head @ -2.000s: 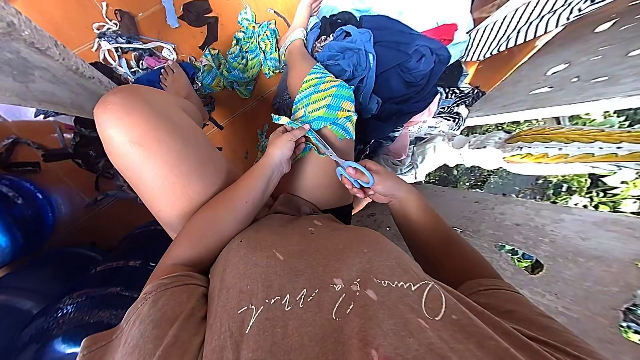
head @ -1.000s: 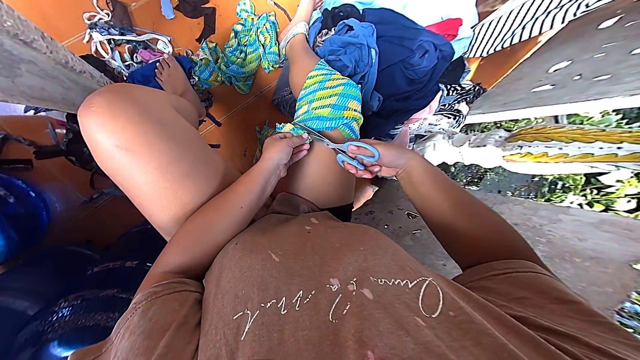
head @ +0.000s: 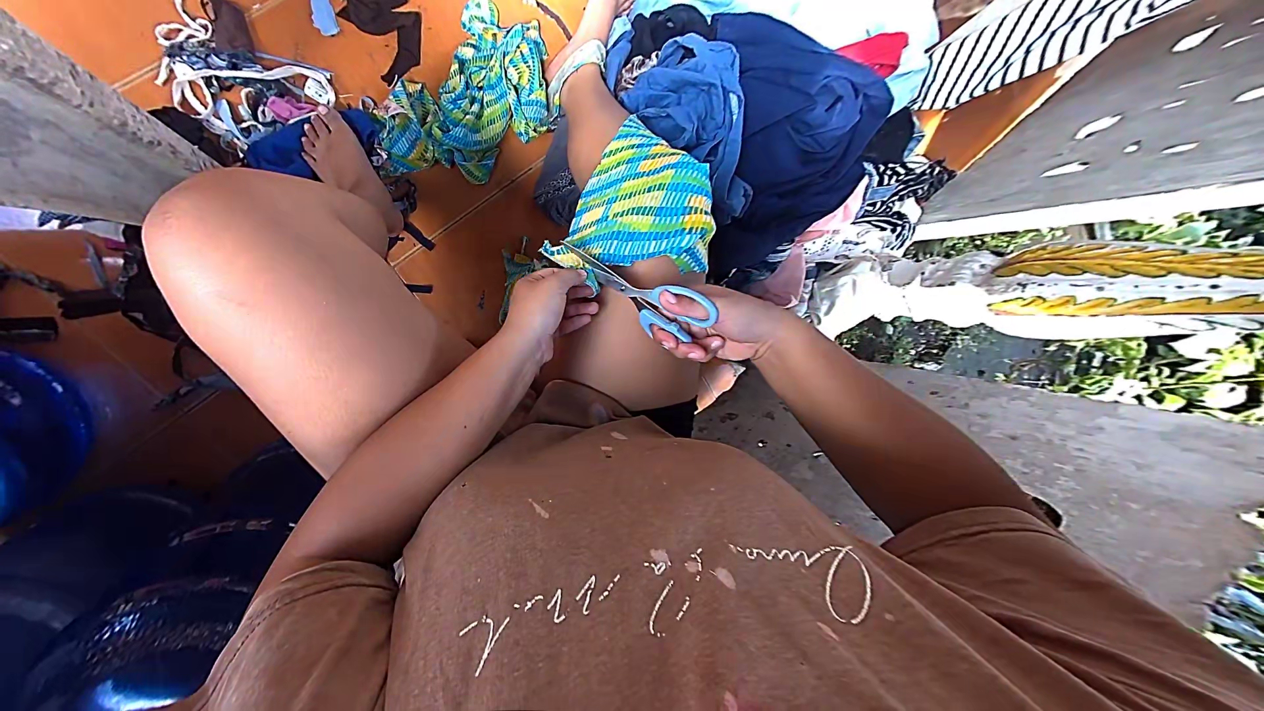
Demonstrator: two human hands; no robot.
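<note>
My right hand [head: 726,324] grips the light-blue handles of a pair of scissors [head: 681,308], whose metal blades point up and left. Between or beside the blades lies a strip edge of patterned blue, green and yellow fabric [head: 573,259], pinched by my left hand [head: 555,304]. A larger piece of the same fabric [head: 644,202] is spread over my leg, just above the blades. How far the blades are apart is hard to tell.
More patterned fabric [head: 494,89] lies on the orange tiles. Beyond my leg is a pile of dark-blue cloth [head: 805,109]. White cords [head: 252,79] lie at upper left, large blue plastic containers [head: 128,632] at lower left. A concrete slab [head: 1076,464] extends on the right.
The scissors and my right hand have shifted slightly between frames, and the fabric on my leg sits differently than two seconds ago. My left hand stays at the fabric's edge.
</note>
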